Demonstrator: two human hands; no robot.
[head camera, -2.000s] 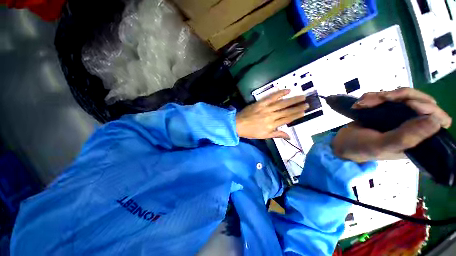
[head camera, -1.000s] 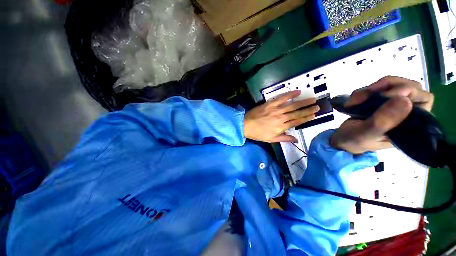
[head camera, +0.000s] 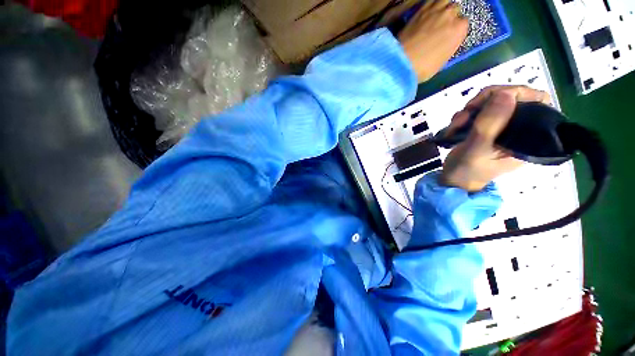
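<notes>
A white panel (head camera: 536, 201) with dark cutouts lies on the green bench. My right hand (head camera: 482, 142) grips a black electric screwdriver (head camera: 532, 132), its tip pointing left over the panel near a dark rectangular part (head camera: 416, 154). The screwdriver's black cord runs from its back end across my right sleeve. My left hand (head camera: 433, 38) is at the near-left side of the blue screw tray (head camera: 480, 47), over the silvery screws; its fingertips are too small to tell if they hold a screw. A thin dark wire (head camera: 387, 186) lies on the panel's near part.
A second white panel (head camera: 604, 66) lies at the upper right. A brown carton (head camera: 306, 28) stands beyond my left sleeve. Clear plastic bags (head camera: 209, 69) lie in a black liner at the left. Red wire harnesses (head camera: 567, 341) are heaped at the panel's lower right edge.
My left hand has left the panel and moved up to the screw tray, uncovering the dark rectangular part. My right hand still holds the screwdriver over the panel. The yellow strip is no longer visible.
</notes>
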